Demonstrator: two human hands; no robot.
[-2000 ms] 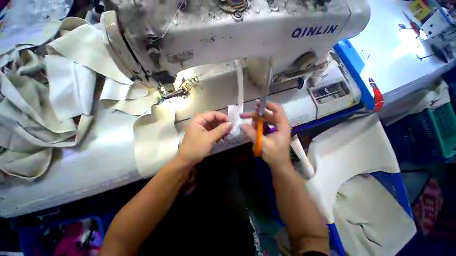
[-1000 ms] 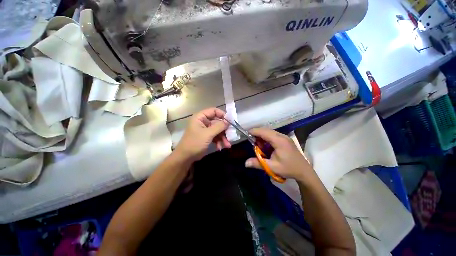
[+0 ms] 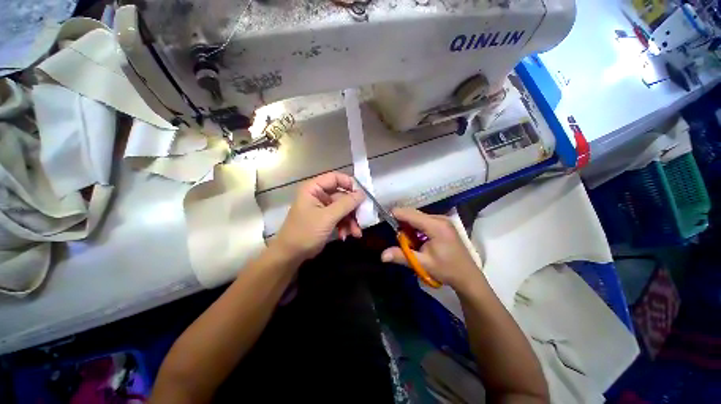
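Observation:
A narrow white tape (image 3: pixel 357 134) hangs from under the machine arm down over the bed's front edge. My left hand (image 3: pixel 320 213) pinches the tape near its lower part. My right hand (image 3: pixel 435 246) holds scissors (image 3: pixel 414 259) with orange handles; their silver blades point up and left and meet the tape beside my left fingertips. Whether the blades are open or closed on it is hard to tell. A cream piece (image 3: pixel 225 229) lies under the lit needle area and hangs towards the front edge.
The white sewing machine head (image 3: pixel 316 47) spans the top. Cream strips (image 3: pixel 75 142) are heaped on the left. Large cream panels (image 3: pixel 545 229) drape over a blue crate at right. Scraps (image 3: pixel 99 379) lie lower left. A green basket (image 3: pixel 685 197) stands far right.
The scissors have swung from upright to pointing up-left at the tape, and my right hand has turned with them. My left hand still pinches the tape. The whole view has shifted slightly.

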